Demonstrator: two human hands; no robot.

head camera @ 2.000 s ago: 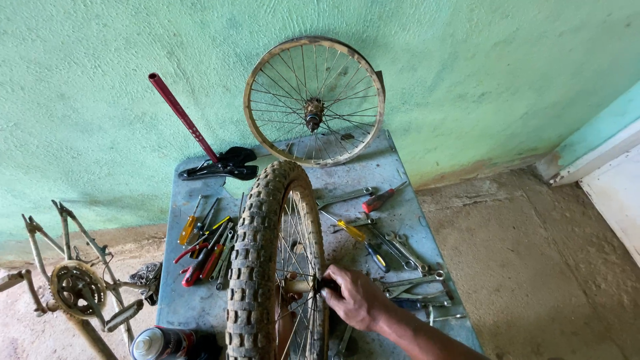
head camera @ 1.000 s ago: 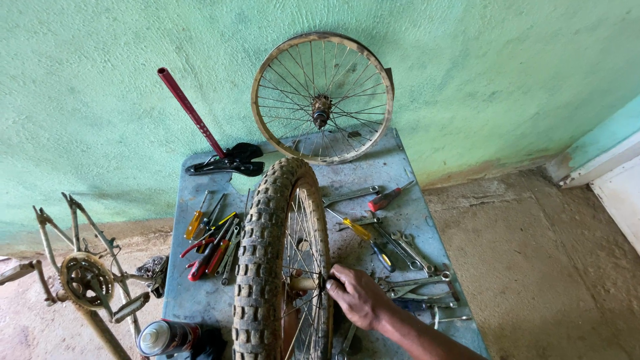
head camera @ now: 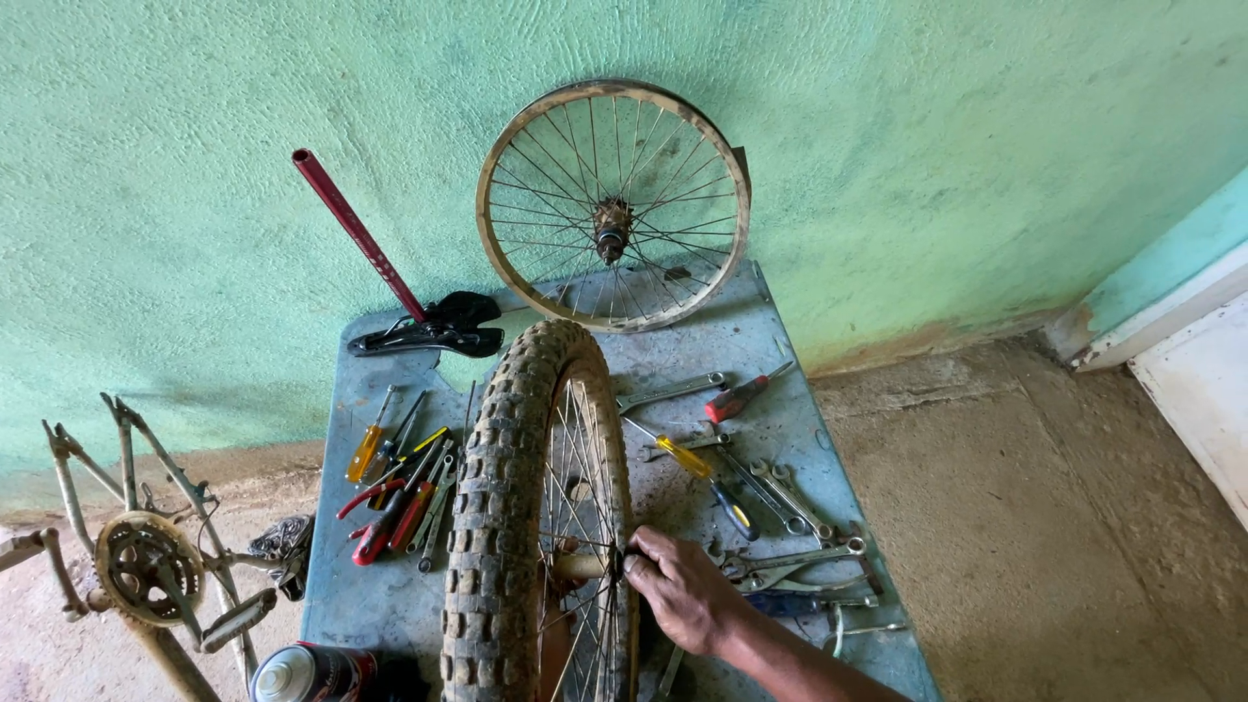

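Observation:
A bicycle wheel with a muddy knobby tire (head camera: pixel 502 517) stands upright over the near part of the blue table (head camera: pixel 390 609). My right hand (head camera: pixel 678 590) pinches the axle end of its hub (head camera: pixel 580 565) on the right side, thumb and fingers closed there. Behind the spokes, low on the wheel's left side, a bit of my left hand (head camera: pixel 558 624) shows; the tire hides most of it, so its grip cannot be made out. Screwdrivers, among them a yellow-handled one (head camera: pixel 366 450), and red-handled tools (head camera: pixel 385 526) lie left of the tire. Combination wrenches (head camera: pixel 795 502) lie to the right.
A bare wheel rim with spokes (head camera: pixel 497 234) leans on the green wall at the table's back. Beside it lies a black saddle (head camera: pixel 439 331) with a red seatpost (head camera: pixel 356 234). A bicycle frame with crankset (head camera: pixel 146 570) stands at left. A spray can (head camera: pixel 312 673) is at the near left.

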